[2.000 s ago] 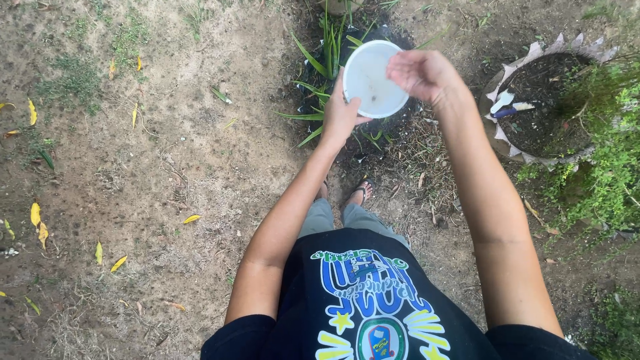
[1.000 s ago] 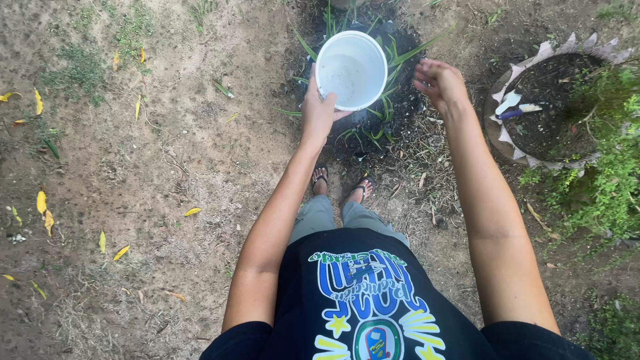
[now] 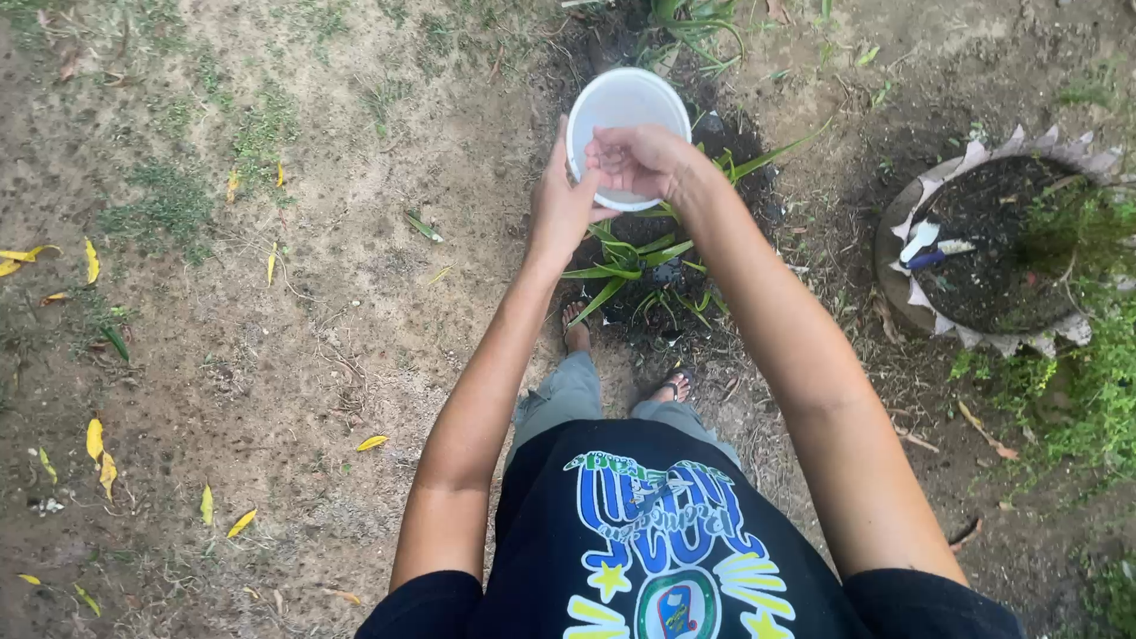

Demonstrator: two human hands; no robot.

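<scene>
My left hand point(image 3: 564, 200) grips the left side of a round white plastic tub point(image 3: 621, 99), its thumb near the rim. Over the tub's mouth is my right hand point(image 3: 635, 162), palm up with the fingers loosely curled; I see nothing held in it. The tub's inside is pale, and its lower part is hidden by my right hand. Below the tub, a green spiky-leaved plant point(image 3: 626, 259) grows in dark, damp-looking soil point(image 3: 754, 191). Another such plant point(image 3: 697, 27) stands farther up.
At the right, a round planter with a jagged rim point(image 3: 923, 182) holds soil, a white hand tool point(image 3: 920, 241) and a blue-handled one point(image 3: 927, 259). Leafy green growth point(image 3: 1096, 390) spreads beside it. Yellow leaves point(image 3: 94, 439) lie on bare ground at the left. My sandalled feet point(image 3: 676, 386) stand below the plant.
My right hand was apart from the tub, to its right, one second ago; now it is over the tub's mouth. My left hand has kept its grip on the tub.
</scene>
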